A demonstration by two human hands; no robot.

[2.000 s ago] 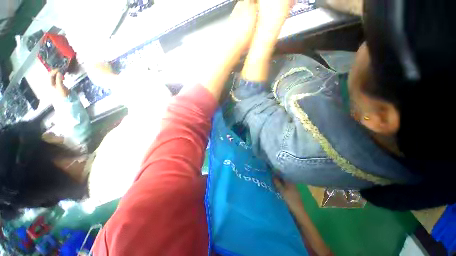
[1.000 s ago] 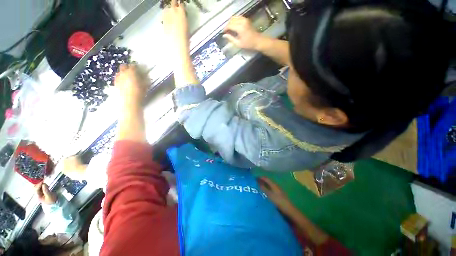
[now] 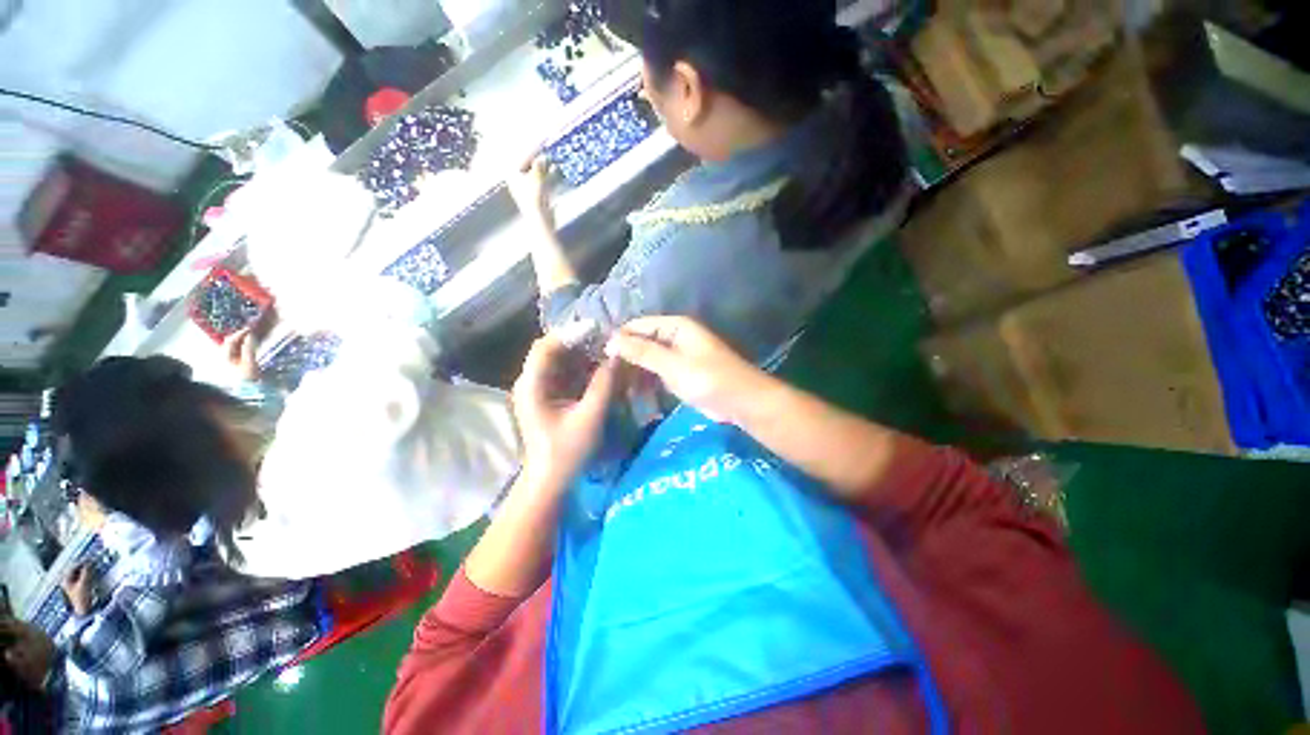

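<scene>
My left hand (image 3: pixel 558 402) is raised in front of my apron, its fingers curled. My right hand (image 3: pixel 683 362) is beside it, thumb and finger pinched close to the left fingertips. A small pale spot shows between the hands, too blurred to name; what each hand holds is unclear. The component pile (image 3: pixel 417 155), dark and glittering, lies on the white bench beyond my hands. The circuit board panel (image 3: pixel 601 141), speckled blue-white, lies on the line before the seated person in denim. Another panel (image 3: pixel 418 267) is farther left.
A person in denim (image 3: pixel 704 244) sits ahead; one in white (image 3: pixel 388 460) sits at left, near a red parts bin (image 3: pixel 230 305). Another in a plaid sleeve is at lower left. Flattened cartons (image 3: pixel 1106 345) and a blue tray (image 3: pixel 1221 345) with dark parts are at right.
My left hand has left the component pile and come back toward my body. My right hand has come up from low beside the apron to meet it. The view has turned and shows more floor.
</scene>
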